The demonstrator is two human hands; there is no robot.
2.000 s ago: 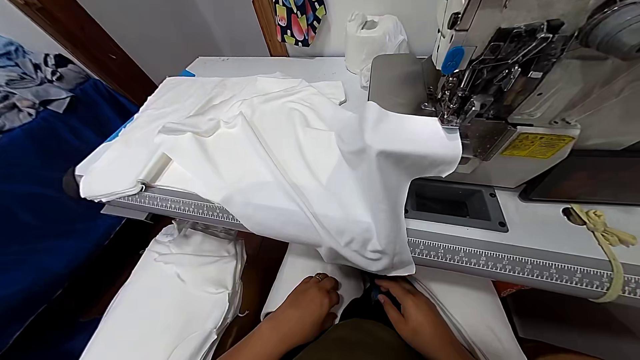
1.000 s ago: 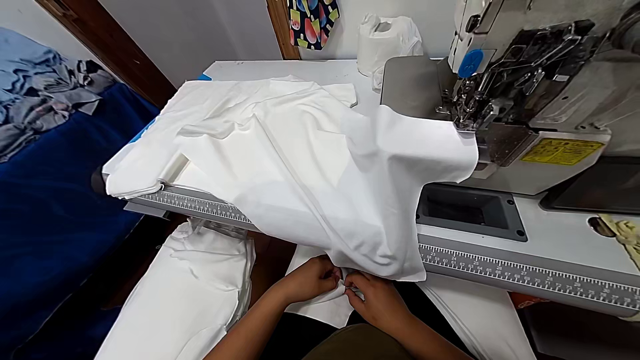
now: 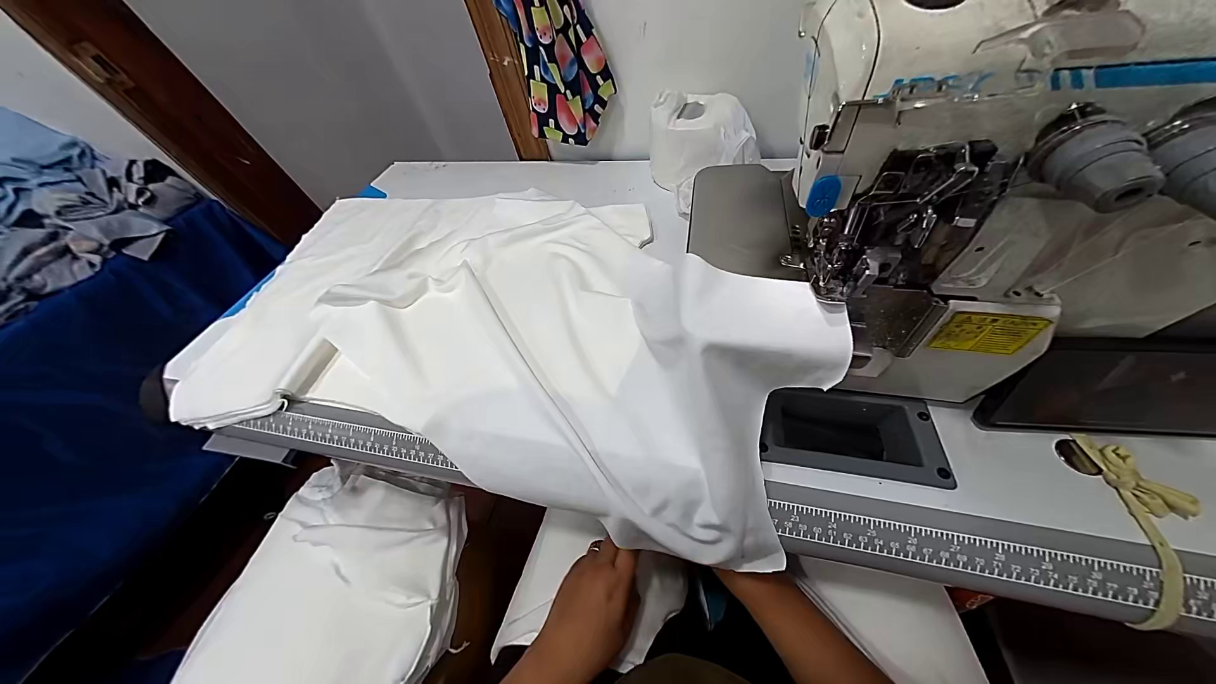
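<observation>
White fabric (image 3: 570, 380) lies draped over the machine table and hangs past its front edge. One corner of it is under the presser foot of an industrial sewing machine (image 3: 893, 256). My left hand (image 3: 598, 589) is at the lap, just below the hanging fabric, on or beside another white cloth piece (image 3: 541, 589); its fingertips are partly hidden, so its hold is unclear. My right hand (image 3: 736, 575) is mostly hidden behind the hanging fabric's lower edge, with only the wrist and forearm showing.
A ruler strip (image 3: 912, 541) runs along the table's front edge. Beside the machine is a recessed tray (image 3: 855, 437). A yellowish tie (image 3: 1149, 503) loops through a table hole. White cloth (image 3: 323, 579) is stacked lower left. A white bag or wrapped item (image 3: 698, 142) stands at the back.
The hands, close together at the fabric's lower edge one second ago, are now farther apart. My right hand has gone behind the hanging fabric. The fabric on the table has stayed in place.
</observation>
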